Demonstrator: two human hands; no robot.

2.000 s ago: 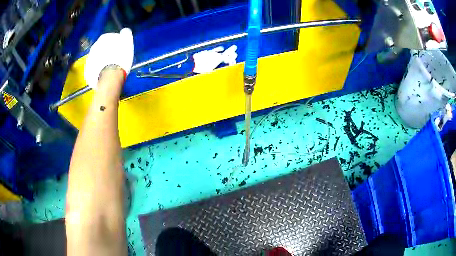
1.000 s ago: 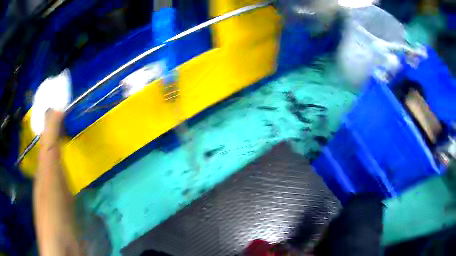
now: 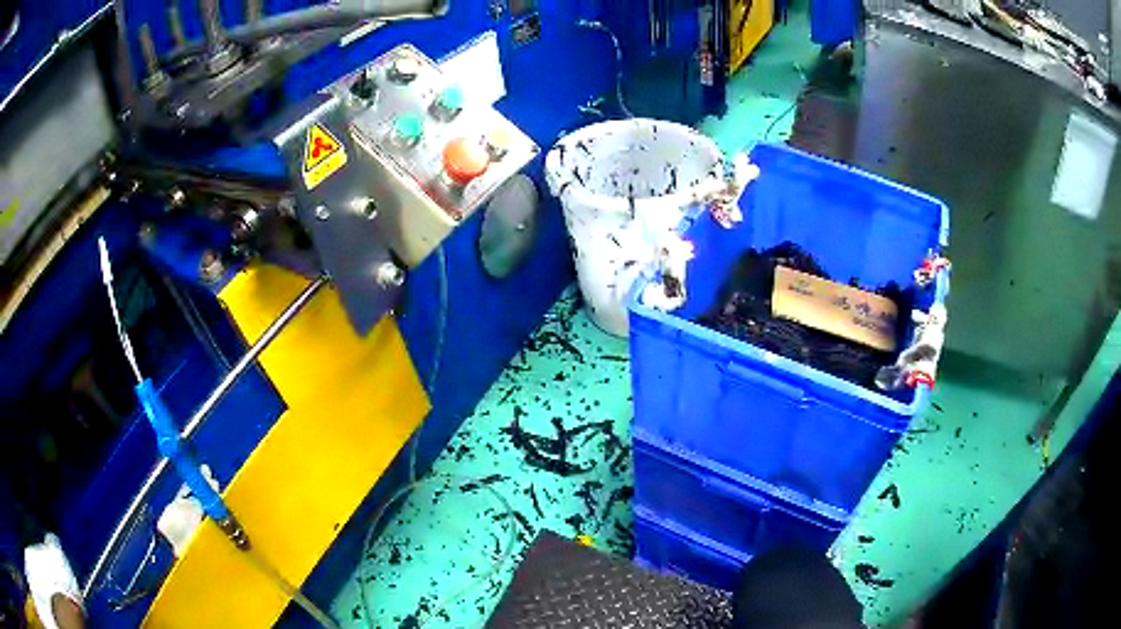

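My left hand (image 3: pixel 52 584), in a white glove, is small and cut off at the lower left corner, beside the lower end of the silver rail (image 3: pixel 203 412). Its fingers are not clear, so its grip cannot be told. My right hand is not in view. The rail runs along the yellow press guard (image 3: pixel 301 455). The blue air blow gun (image 3: pixel 178 449) hangs in front of it. A white glove (image 3: pixel 184 516) lies behind the gun at the guard.
A push-button box (image 3: pixel 424 135) is on the press. A white scrap bin (image 3: pixel 602 246) stands beside stacked blue crates (image 3: pixel 762 393); the top crate holds black rubber parts (image 3: pixel 768 277) and cardboard (image 3: pixel 836 307). A steel bench (image 3: pixel 971 184) is right. A dark metal step (image 3: pixel 602 590) lies below.
The view has swung right, bringing in the button box, crate contents and bench. My left hand has shifted to the lower left corner of the picture, and its forearm is mostly out of view.
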